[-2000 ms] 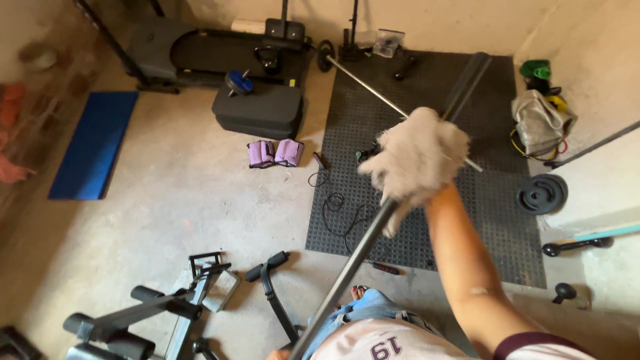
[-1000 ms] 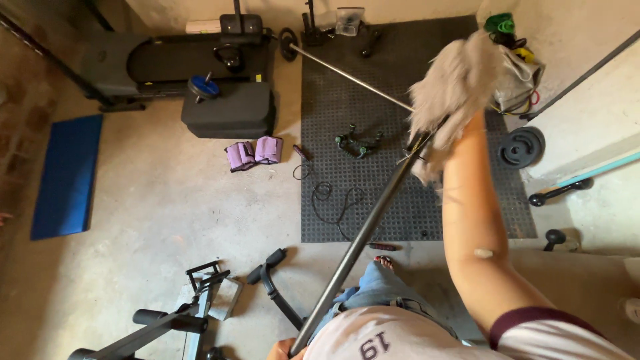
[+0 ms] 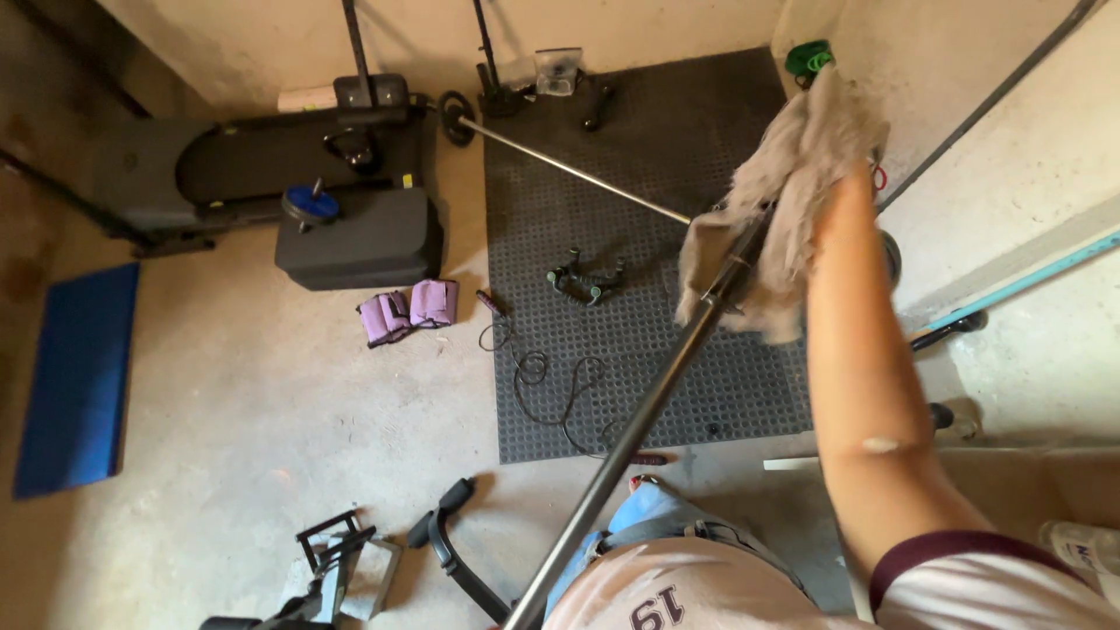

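Note:
My right arm reaches up at the right, and my right hand (image 3: 847, 182) is mostly hidden by a shaggy grey-beige cloth (image 3: 792, 166) that it holds. The cloth hangs in loose folds around the upper part of a dark metal bar (image 3: 634, 420). A collar or clip-like fitting (image 3: 719, 297) shows on the bar just below the cloth. The bar slants down to the bottom edge, where its lower end is cut off. My left hand is not in view.
A perforated black rubber mat (image 3: 647, 350) bears a thin metal bar (image 3: 577, 171), push-up handles (image 3: 588, 278) and a jump rope (image 3: 560, 422). Left of it are purple ankle weights (image 3: 409, 313), a black box (image 3: 359, 245), a treadmill (image 3: 262, 162) and a blue mat (image 3: 77, 376). Exercise equipment (image 3: 341, 569) stands lower left.
My right hand and the cloth have moved toward the upper right. The cloth hangs more spread out. The left hand, partly seen at the bottom earlier, has left the view.

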